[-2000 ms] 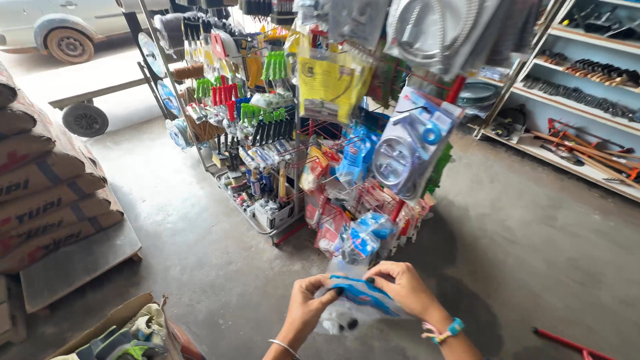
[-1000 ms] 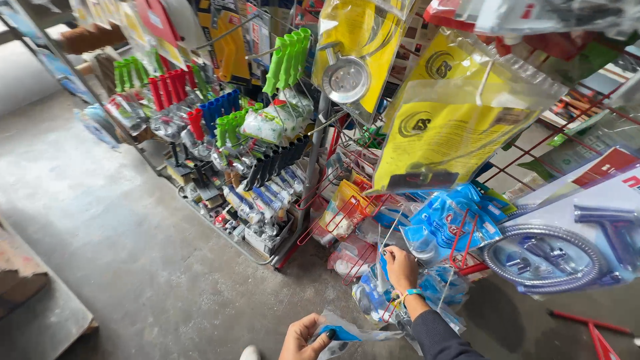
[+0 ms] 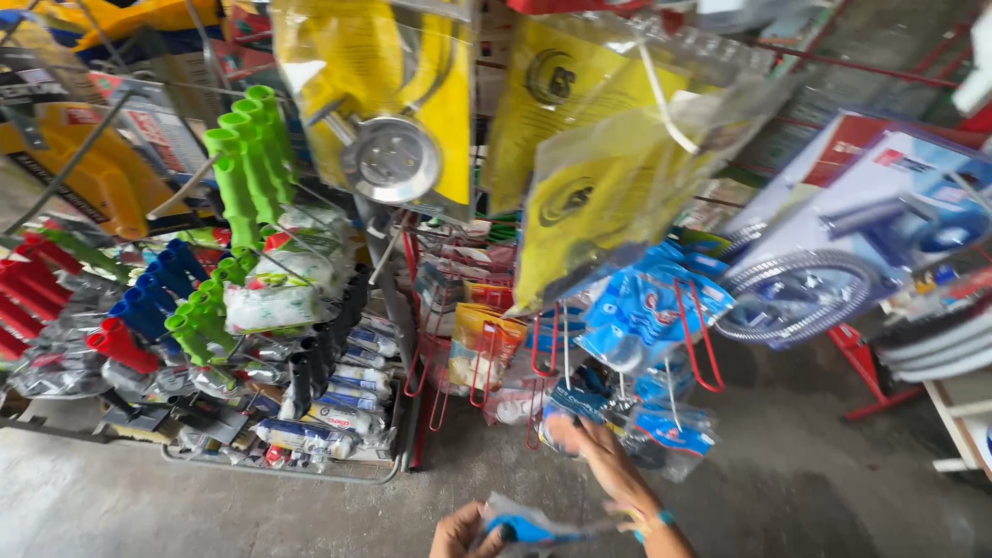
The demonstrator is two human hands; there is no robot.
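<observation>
Low in the view, my left hand pinches a clear plastic package with a blue header between thumb and fingers. My right hand, blurred and wearing a turquoise bracelet at the wrist, reaches up to a dark blue carded package hanging on a hook of the red wire rack. Whether its fingers grip that package cannot be told. Just right of it hangs a clear bag with a blue header. Blue plastic packages hang above the hand.
Yellow packages with metal fittings hang above. Red wire hooks stick out toward me. On the left, a metal rack holds colored roller handles and tubes. A packaged coiled hose hangs right, near red metal legs.
Both hands held the blue-topped package two seconds ago; now only my left does. My right hand has moved away from it, to the hanging packages. The view has moved closer to the racks.
</observation>
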